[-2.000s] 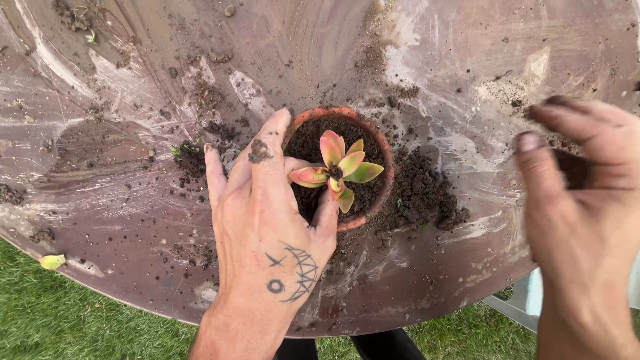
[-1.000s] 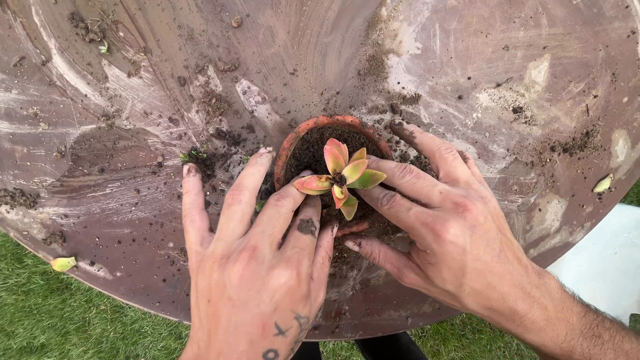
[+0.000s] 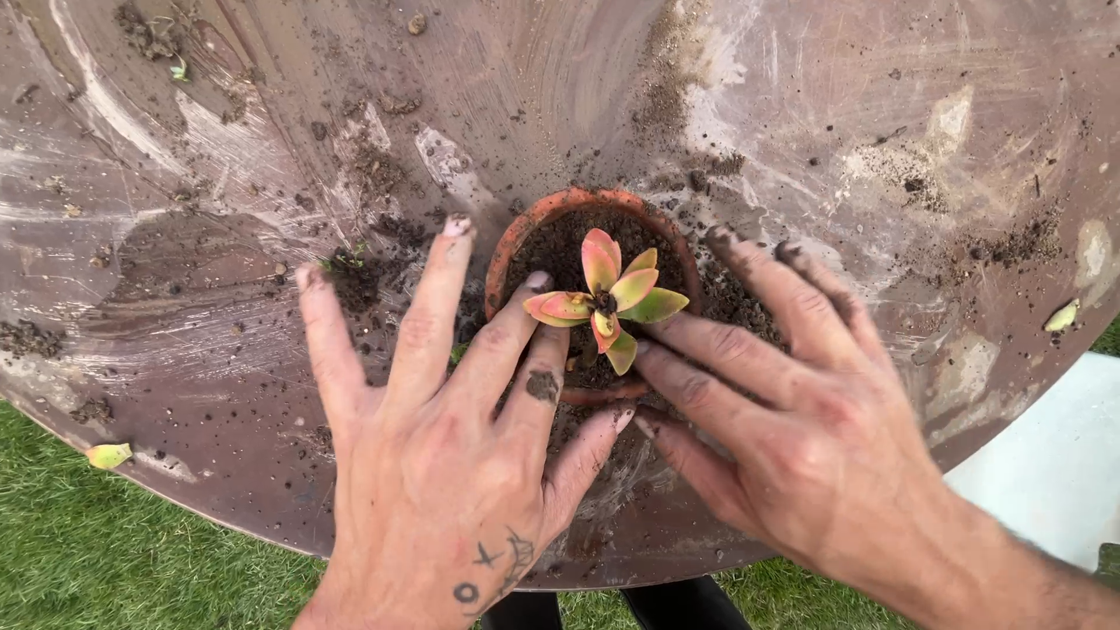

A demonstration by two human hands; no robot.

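Observation:
A round terracotta pot [image 3: 544,208] filled with dark soil [image 3: 560,249] stands on the table and holds a small succulent [image 3: 632,289] with pink, yellow and green leaves. At the pot's left side, my left hand [image 3: 446,446] has its fingers spread, with two fingers over the rim on the soil beside the plant. From the right, my right hand [image 3: 787,411] reaches two fingers over the rim under the lower right leaves; their tips are partly hidden. Its other fingers, dark with soil, extend beyond the pot. Both thumbs are near the pot's front edge.
Loose soil [image 3: 739,306] lies against the pot's right side, and more crumbs are scattered over the round brown table [image 3: 262,472]. Fallen leaves lie at the left edge [image 3: 108,455] and right edge [image 3: 1062,316]. A pale surface [image 3: 1046,455] shows beyond the table at lower right, with grass [image 3: 79,534] below.
My right hand has come in from the right to the pot and now works beside the plant. My left hand, earlier around the pot's left side, has shifted lower with its fingers spread.

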